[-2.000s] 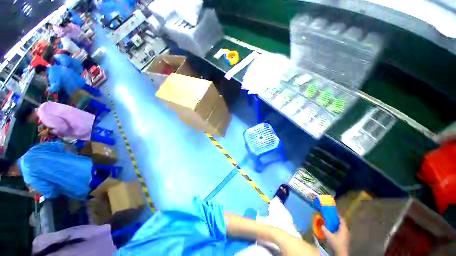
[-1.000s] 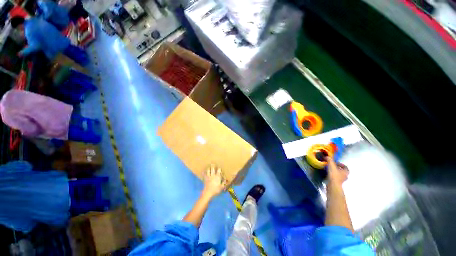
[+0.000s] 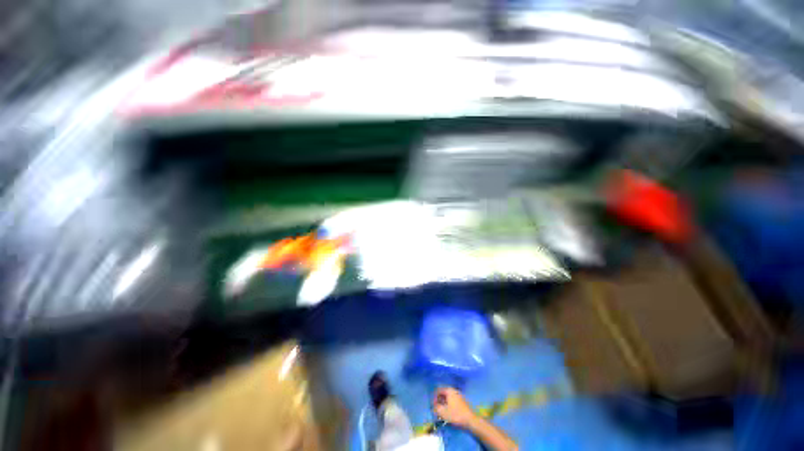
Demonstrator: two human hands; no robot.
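The whole view is motion-blurred. Orange and yellow tape guns (image 3: 304, 253) lie on the dark-green bench (image 3: 256, 291), too smeared to separate. A blurred white strip (image 3: 323, 280) is beside them. My right hand (image 3: 453, 408) is low in the centre, away from the tape guns and in front of the blue stool; its fingers are too blurred to read, and no object shows in it. The closed brown carton (image 3: 220, 410) is at the lower left. My left hand cannot be made out.
The blue stool (image 3: 454, 339) stands against the bench. A cloudy white heap (image 3: 397, 247) and pale trays (image 3: 502, 238) lie on the bench, with a red item (image 3: 652, 207) at the right. Brown cartons (image 3: 670, 326) stand at the lower right. My foot (image 3: 379, 388) is on the blue floor.
The view has swung right and blurred. My right hand has left the tape gun, which it touched a second ago. My left hand, earlier on the closed carton, no longer shows clearly.
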